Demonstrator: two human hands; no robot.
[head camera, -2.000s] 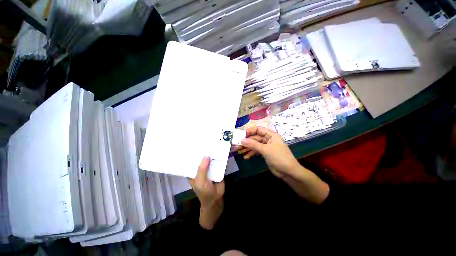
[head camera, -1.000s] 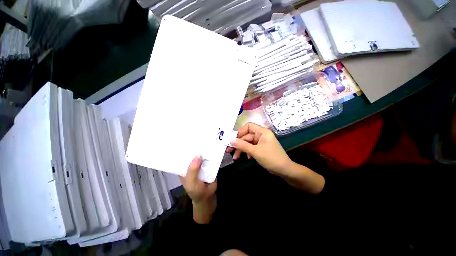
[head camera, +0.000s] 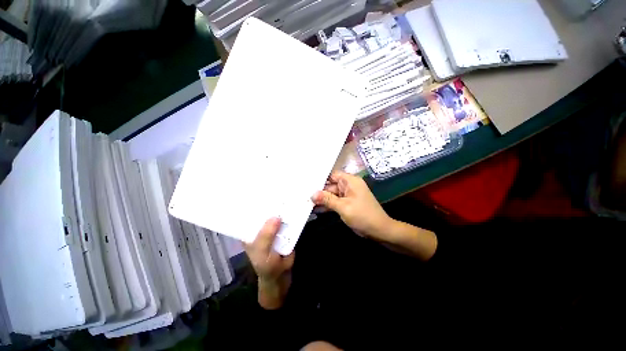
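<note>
A flat white back cover (head camera: 264, 130) is held tilted above the bench edge, its face partly blank with glare. My left hand (head camera: 270, 259) grips its lower edge, thumb on the face and fingers behind. My right hand (head camera: 353, 206) is at the lower right edge, thumb against the rim and fingers curled beside it. No small part shows between these fingers; glare and the fingers hide the contact.
Leaning white housings (head camera: 38, 226) stand at left. A clear parts box (head camera: 405, 145) of tiny white pieces, slim white sticks (head camera: 391, 77) and a printed sheet (head camera: 456, 103) lie right of the cover. More housings (head camera: 497, 34) lie on grey-brown board (head camera: 525, 92). A red stool (head camera: 477, 188) is below.
The small white part seen earlier in my right fingers no longer shows. The dark round mark on the cover is lost from sight. The view has shifted slightly; both hands stay at the cover.
</note>
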